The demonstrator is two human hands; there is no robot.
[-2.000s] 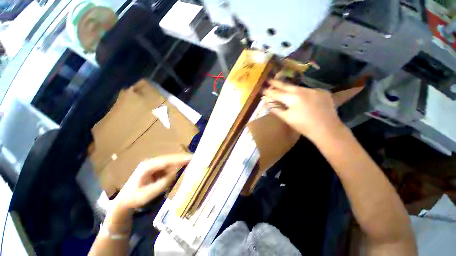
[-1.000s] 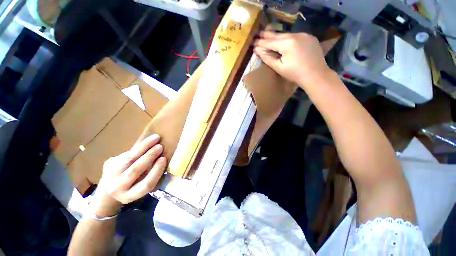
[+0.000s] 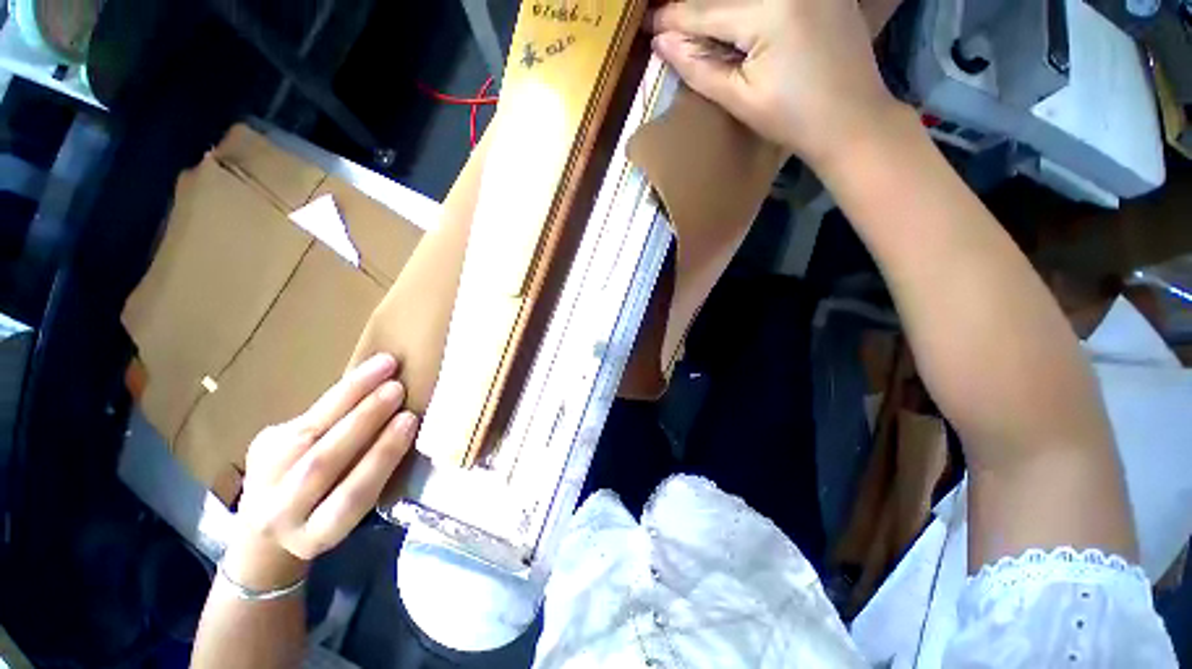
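A long yellow template strip with black handwriting at its far end lies along the white and silver bed arm. A brown panel shows from under the strip on the left. Brown material also hangs off the arm's right side. My left hand rests its extended fingers on the panel's left part, near the arm's near end. My right hand is at the strip's far right side, thumb and fingers pinched at the brown edge; its fingertips are partly hidden by the top of the picture.
A stack of brown panels with a white triangular scrap lies on a low stand at the left. Red hoses are behind the arm. A white machine part is at upper right. White sheets lie at the right.
The view has tilted down and the machine head has left the picture. My left hand has moved onto the panel, which now shows wider on the left. My right hand stays at the strip's far side.
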